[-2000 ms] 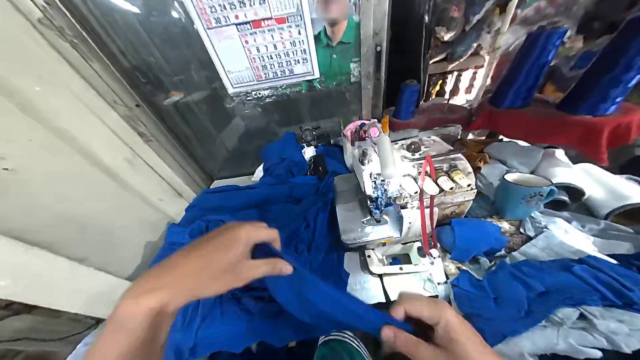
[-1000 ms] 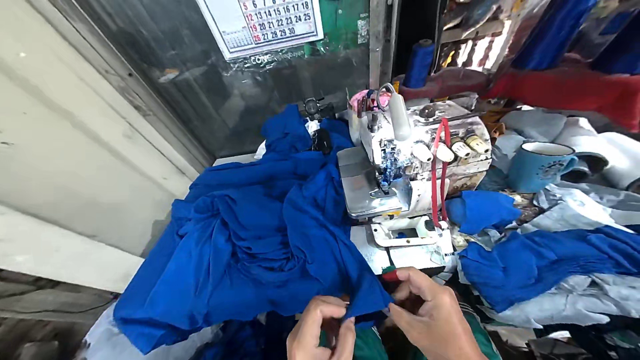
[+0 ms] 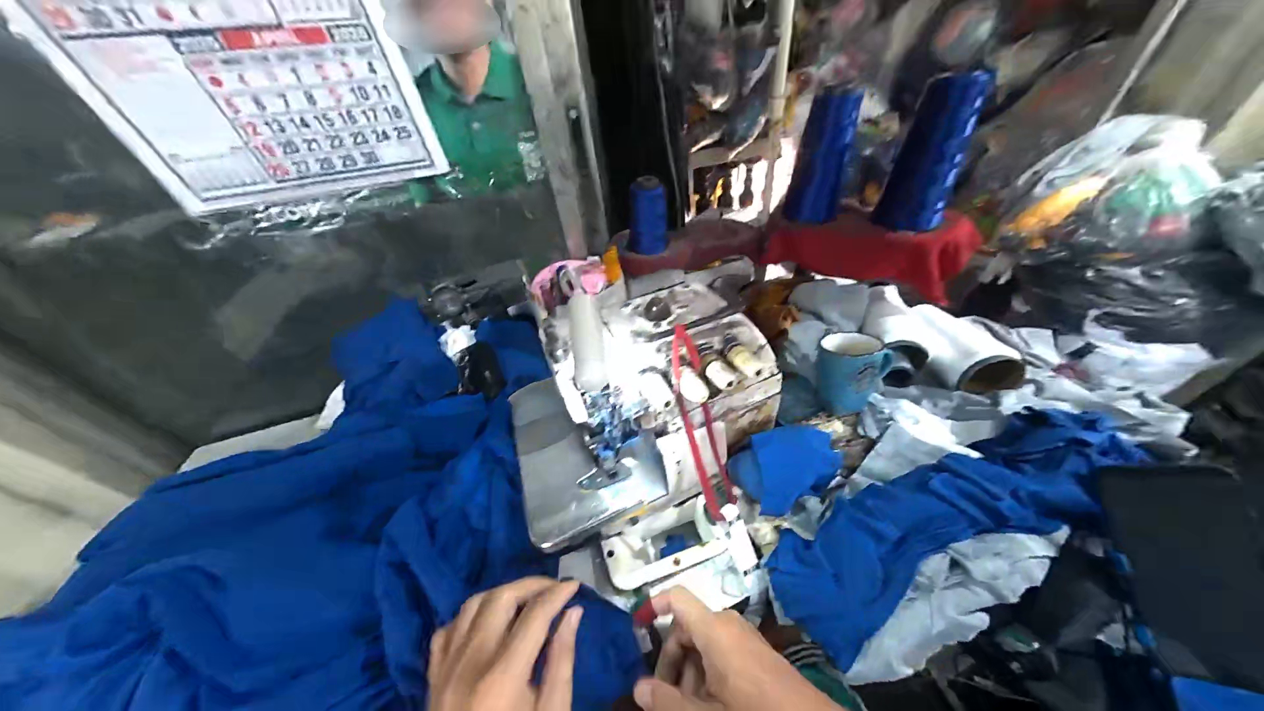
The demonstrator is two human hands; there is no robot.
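Observation:
My left hand (image 3: 509, 647) holds the edge of a large blue fabric piece (image 3: 267, 573) at the bottom centre. Close to it, the thumb and index finger of my right hand (image 3: 706, 657) pinch a small red-and-dark item (image 3: 647, 610), partly hidden, beside the fabric edge. Just beyond both hands stands a white overlock sewing machine (image 3: 642, 395) with a metal work plate (image 3: 563, 474). A red strap (image 3: 699, 425) hangs down its front. The blue fabric spreads left of the machine and reaches behind its plate.
Right of the machine are a blue mug (image 3: 851, 380), fabric rolls (image 3: 948, 346) and blue and grey scraps (image 3: 918, 533). Blue thread cones (image 3: 933, 153) stand on red cloth (image 3: 869, 259) behind. A dark flat object (image 3: 1185, 563) lies at the right. A calendar (image 3: 286, 109) hangs on the glass.
Two seconds ago my hands were apart, with a blue strip stretched between them; now they are close together at the fabric edge. The view has shifted to take in more of the right side.

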